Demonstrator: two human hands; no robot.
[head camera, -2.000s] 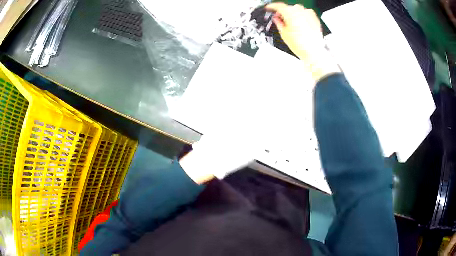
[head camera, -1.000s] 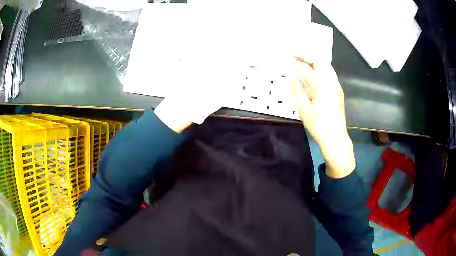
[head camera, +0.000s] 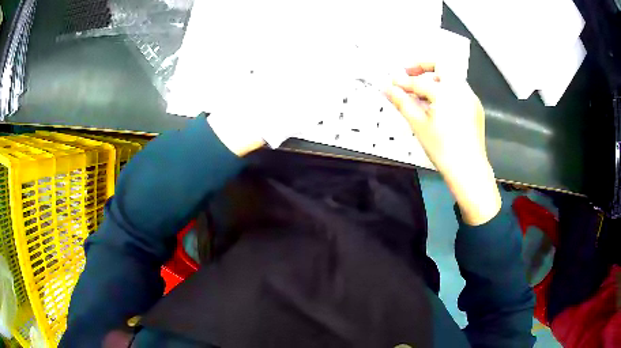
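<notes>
A white panel (head camera: 310, 61) lies on the dark green bench in front of me, strongly overexposed, with rows of small dark slots near its lower right part. My bare right hand (head camera: 436, 112) is over the right part of the panel, thumb and fingertips close together; whether a small piece is between them cannot be told. My left hand (head camera: 255, 115), in a white glove, lies at the panel's near left edge and merges with the white. Its fingers cannot be made out.
Clear film (head camera: 153, 41) and a black mesh piece (head camera: 87, 15) lie at the back left. Silvery strips (head camera: 15, 64) are at the far left. Stacked white panels (head camera: 528, 44) lie at the right. Yellow crates (head camera: 61, 204) stand below the bench edge. A person's red sleeve (head camera: 591, 316) shows at lower right.
My right hand has come back from the heap of small pieces to the slotted part of the panel, then shifted slightly up. The view has turned and the heap is no longer visible.
</notes>
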